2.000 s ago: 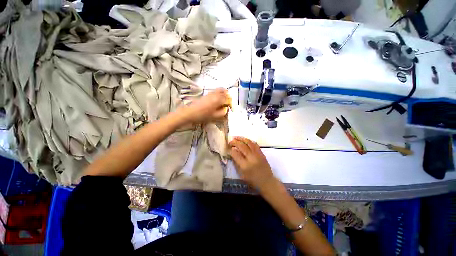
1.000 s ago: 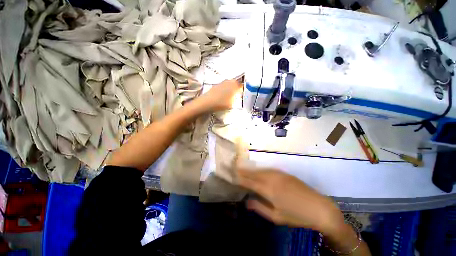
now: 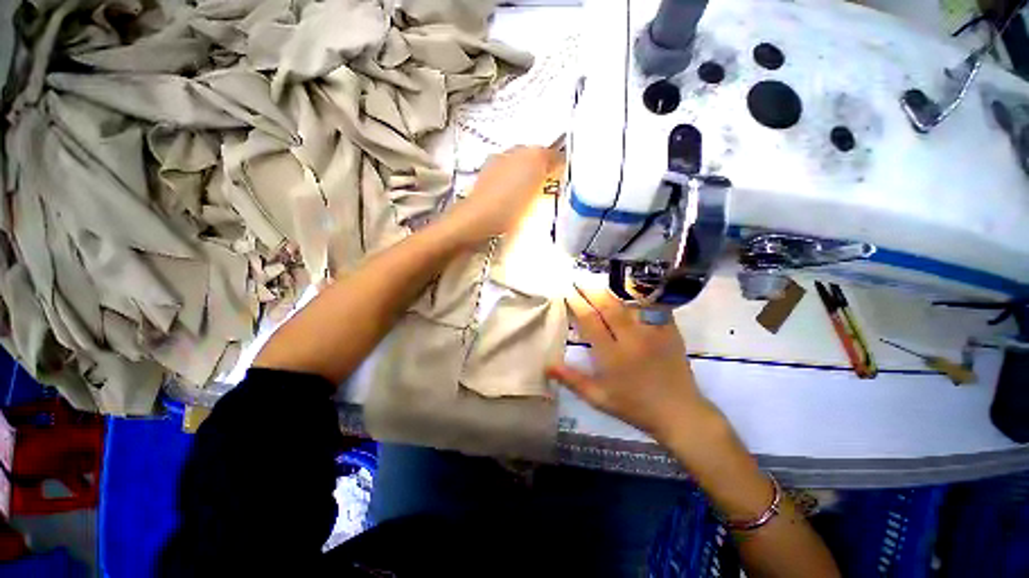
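Note:
A beige garment piece lies left of the needle area, its lower part reaching the table's front edge. Part of it is folded over, with a lighter panel on top. My left hand is at the head's left end, above the piece; glare hides its fingertips. My right hand lies palm down right of the piece, fingers and thumb apart, fingertips at its right edge just below the presser foot area. The white machine head stands at right. The needle is hidden.
A big beige heap fills the table's left. Snips, a brown flat piece, a tan-handled awl and a black object lie at right. Blue crates and a red crate stand below.
My right hand has moved up from the table's front edge to beside the needle area. My left hand stays at the head's left end. The view has shifted closer to the machine.

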